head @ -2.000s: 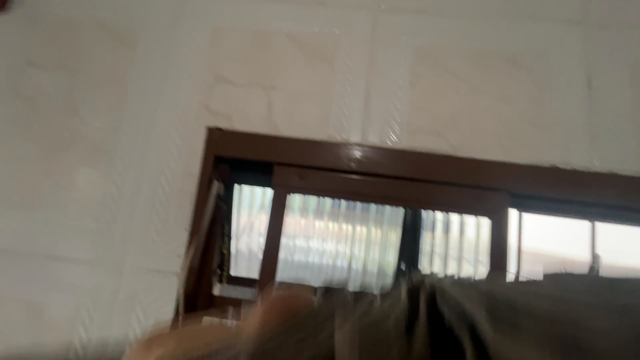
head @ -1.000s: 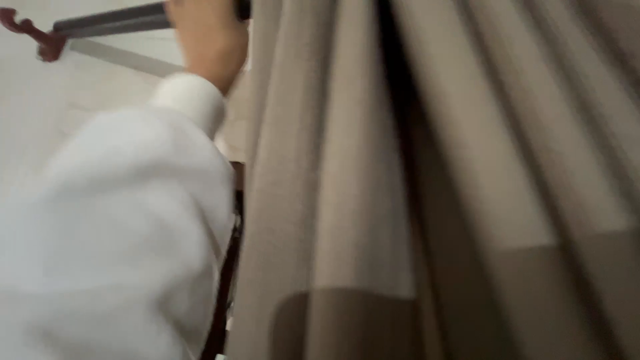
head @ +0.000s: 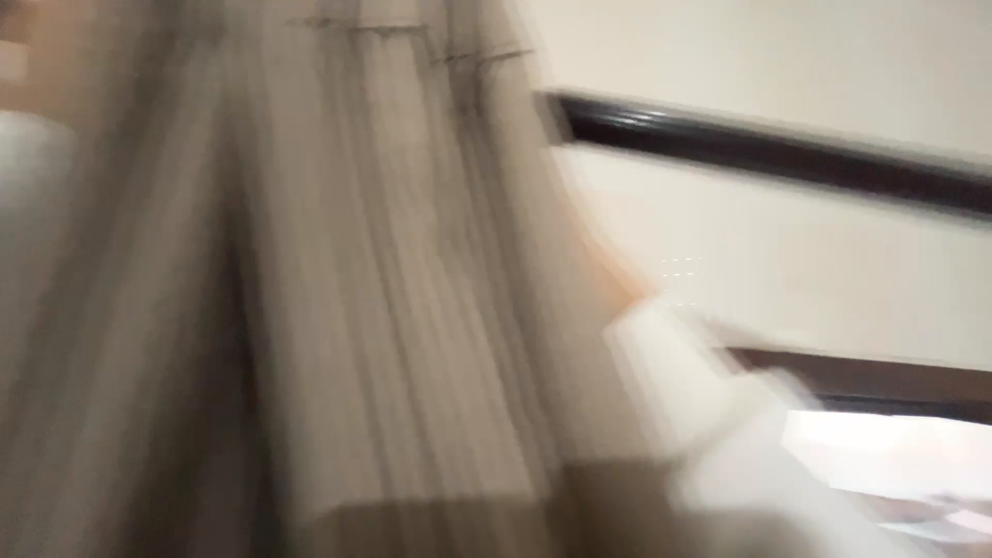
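A gathered beige-brown curtain (head: 403, 232) hangs in folds across the left and middle of the head view, blurred. My left hand (head: 50, 54) is at the top left corner, at the curtain's edge; only part of it shows, so its hold cannot be told. Behind the right edge of the curtain is my right hand (head: 620, 267); a bit of skin above the white sleeve (head: 666, 372) shows, and its fingers are hidden by the cloth. A dark curtain rod (head: 775, 151) runs from the curtain's upper right edge to the right.
Behind the rod is a pale wall (head: 814, 271). At the lower right, a brown window frame (head: 876, 376) borders a bright window (head: 891, 457), partly covered by the sleeve.
The view has swung, and the rod now shows to the right of the curtain. The right forearm has come into view behind the cloth, where one second ago only the left arm showed.
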